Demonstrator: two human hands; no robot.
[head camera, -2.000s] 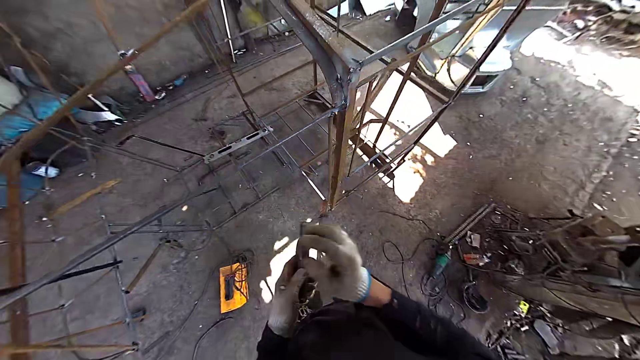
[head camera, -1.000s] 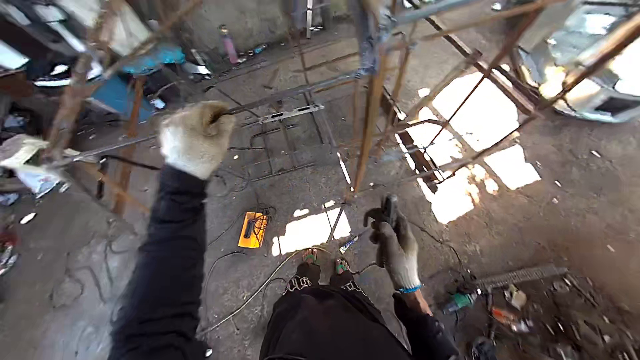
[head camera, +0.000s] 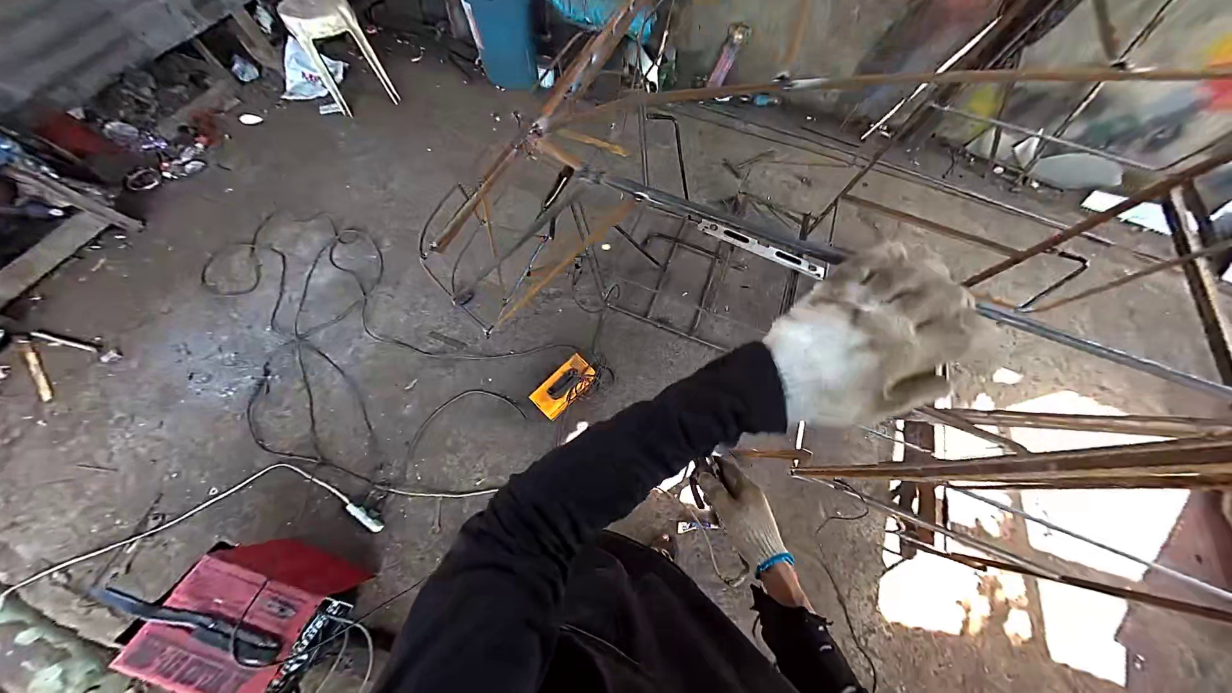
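Note:
My left hand (head camera: 871, 332), in a pale work glove, is raised at the metal bar (head camera: 1078, 342) of a rusty welded frame; motion blur hides whether its fingers close on the bar. Lower down, near my body, my right hand (head camera: 746, 510) wears a similar glove with a blue cuff edge. Its fingers are around a dark tool (head camera: 698, 481) whose kind I cannot tell, partly hidden behind my left sleeve. A silvery slotted metal strip (head camera: 765, 248) lies along the bar, left of my left hand.
An orange box (head camera: 563, 385) with a dark handle stands on the ground amid looping black cables (head camera: 303, 337). At lower left is a red machine (head camera: 231, 616) with cables. A white plastic chair (head camera: 322, 24) and a blue bin (head camera: 502, 43) stand farther back. Rusty bars extend across the right side.
The view has turned a lot to the left. My left hand, a second ago at the left part of the frame, now appears right of my body. The red machine and chair have come into view.

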